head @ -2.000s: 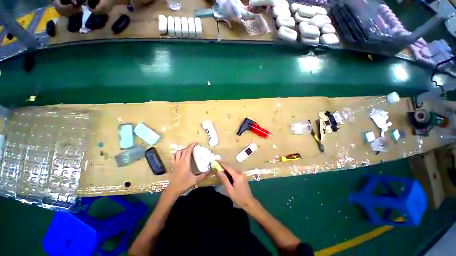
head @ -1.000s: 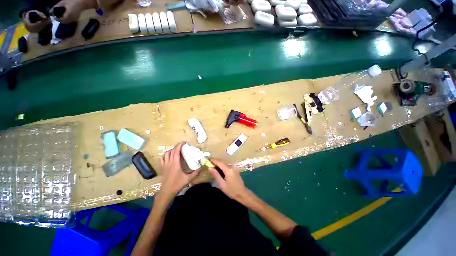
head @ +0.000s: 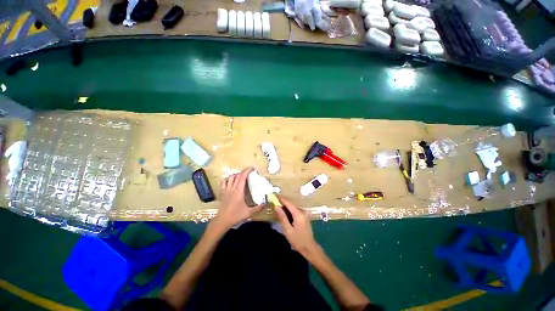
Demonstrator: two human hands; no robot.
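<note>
My left hand (head: 236,197) is bare and holds a white housing (head: 258,187) above the near edge of the bench. My right hand (head: 296,226) is closed on a yellow-and-black handled tool (head: 277,201). The tool's tip is at the right side of the white housing; what the tip touches is too blurred to tell. A black housing (head: 203,185) lies left of my left hand. A white curved part (head: 270,158) with dark openings lies just beyond the hands. A small white part with a dark window (head: 313,184) lies to the right.
The bench carries pale blue-green blocks (head: 195,152), a grey-green pad (head: 175,177), a clear blister tray (head: 70,164), a red-and-black pistol-grip tool (head: 326,155), a screwdriver (head: 369,195) and pliers (head: 406,173). The green conveyor (head: 268,79) runs beyond. Blue stools (head: 100,265) stand below the bench.
The camera view has swung and shifted. Both hands stay together at the white housing, with the tool in my right hand. No bench item has clearly moved.
</note>
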